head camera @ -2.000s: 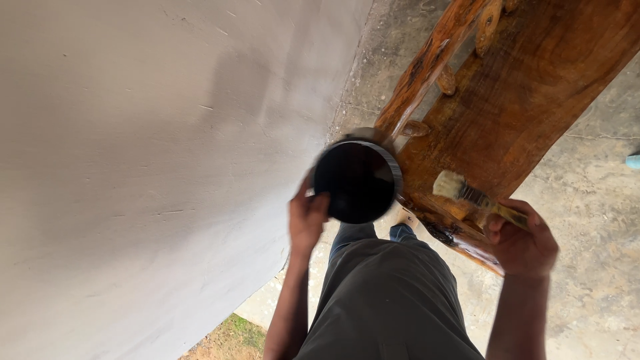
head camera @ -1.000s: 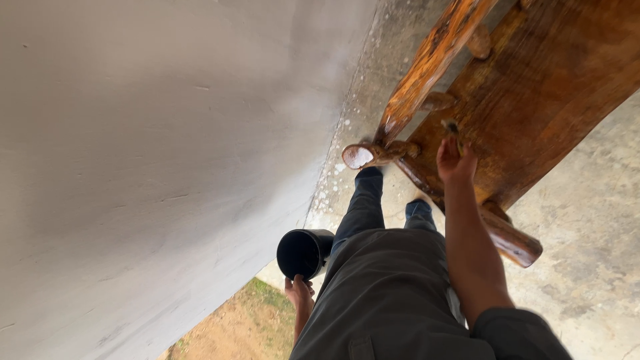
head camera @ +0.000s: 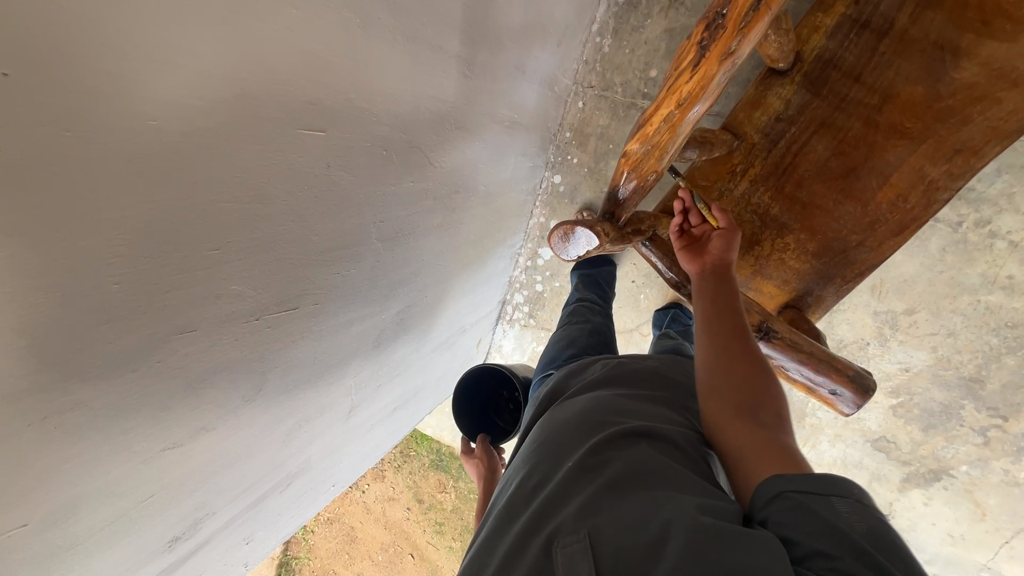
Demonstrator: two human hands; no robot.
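Note:
My left hand (head camera: 482,461) grips the rim of a dark bucket (head camera: 490,404), low beside my left thigh; its inside is too dark to read. My right hand (head camera: 706,232) holds a paintbrush (head camera: 694,198) by its yellowish handle, palm up. The brush's dark end points toward the underside of a glossy log rail (head camera: 680,104), but whether it touches cannot be told. Beneath and beyond the hand lies the broad brown plank seat (head camera: 872,136) of a log bench. A round post (head camera: 578,240) with a shiny, pale cut end meets the rail's near end.
A pale plastered wall (head camera: 240,240) fills the left side. A log armrest (head camera: 816,368) extends below my right forearm. Short wooden spindles (head camera: 708,144) stand between rail and seat. Concrete floor (head camera: 944,344) lies at the right, with bare soil and grass (head camera: 400,504) at the lower left.
Two seconds ago the bucket was in front of my body and the brush to its right; the bucket is now low at my left side, and my right hand is by the rail.

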